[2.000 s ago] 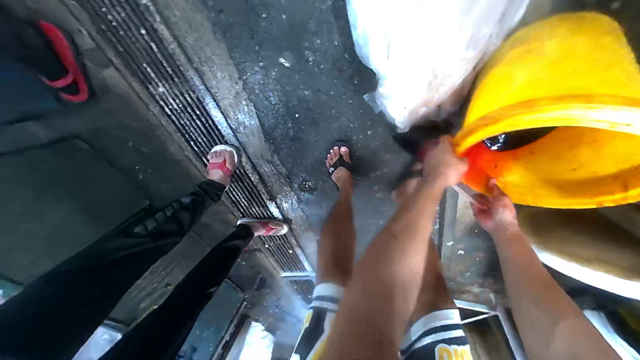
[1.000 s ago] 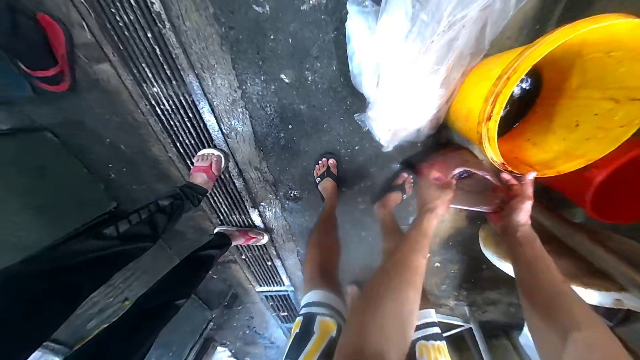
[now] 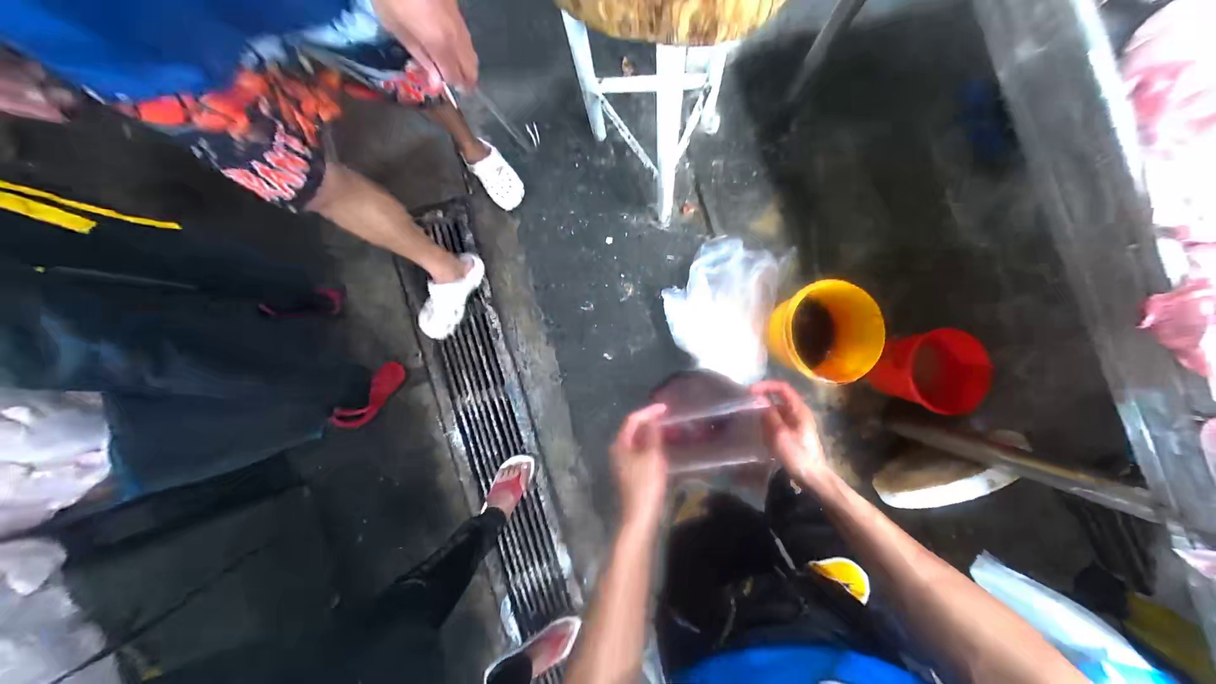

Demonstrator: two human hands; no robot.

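A clear plastic bag (image 3: pixel 712 427) with dark reddish contents is stretched between my two hands. My left hand (image 3: pixel 641 456) grips its left edge, and my right hand (image 3: pixel 790 429) grips the right edge of its mouth. Just beyond the bag lies a bundle of whitish plastic bags (image 3: pixel 727 309). To the right of that bundle stands a yellow bucket (image 3: pixel 781 332) with something dark inside. A red bucket (image 3: pixel 893 369) touches or nearly touches it on the right.
A wood-topped stool with white metal legs (image 3: pixel 670 114) stands ahead. A floor drain grate (image 3: pixel 484 399) runs along the left. Other people's legs and feet are at the left, one person in white clogs (image 3: pixel 446 302). A metal table edge (image 3: pixel 1073 190) borders the right, with pink meat-like pieces (image 3: pixel 1183 323).
My hands have moved away from the yellow bucket's rim and now hold the bag apart in front of me. The view has shifted widely, bringing in the stool and another person.
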